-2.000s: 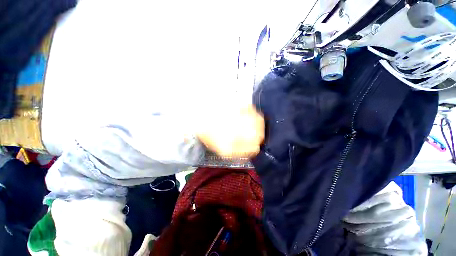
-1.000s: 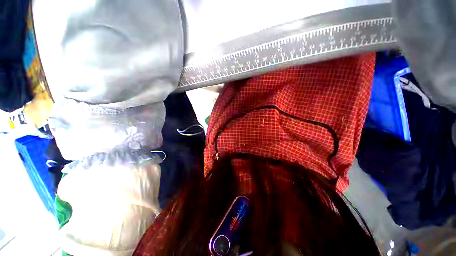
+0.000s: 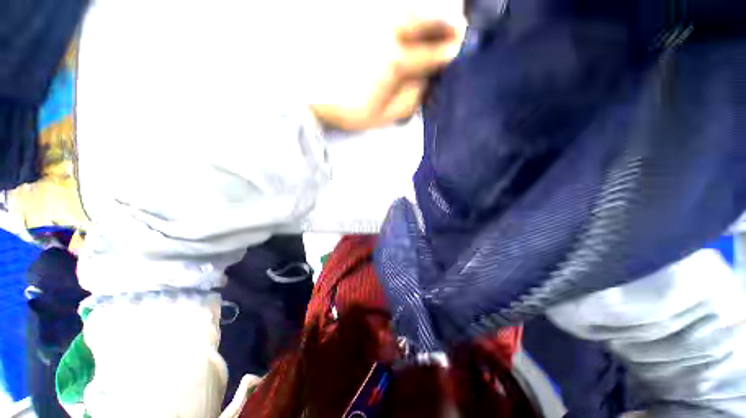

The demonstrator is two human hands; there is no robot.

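Observation:
A dark navy garment [image 3: 523, 171] is bunched and blurred by motion across the centre and right of the head view. A pale toothed zip line [image 3: 601, 208] runs down it, and a narrow striped flap [image 3: 402, 261] hangs at its lower left. My left hand [image 3: 393, 82] is bare, overexposed and blurred; its bent fingers pinch the garment's upper left edge. My right hand is hidden behind the garment; only its grey-white sleeve cover shows at the lower right.
The white table [image 3: 368, 175] shows between my left sleeve and the garment. Below are a red checked apron [image 3: 348, 282] and a small dark oblong [image 3: 370, 392] in the lap. Navy cloth [image 3: 266, 314] lies below the table edge, and more is at the upper left. Blue shows at both sides.
The view dipped to the lap and table-edge ruler, then came back up. The garment now reaches further right and higher, with the striped flap hanging. The machine head is out of view.

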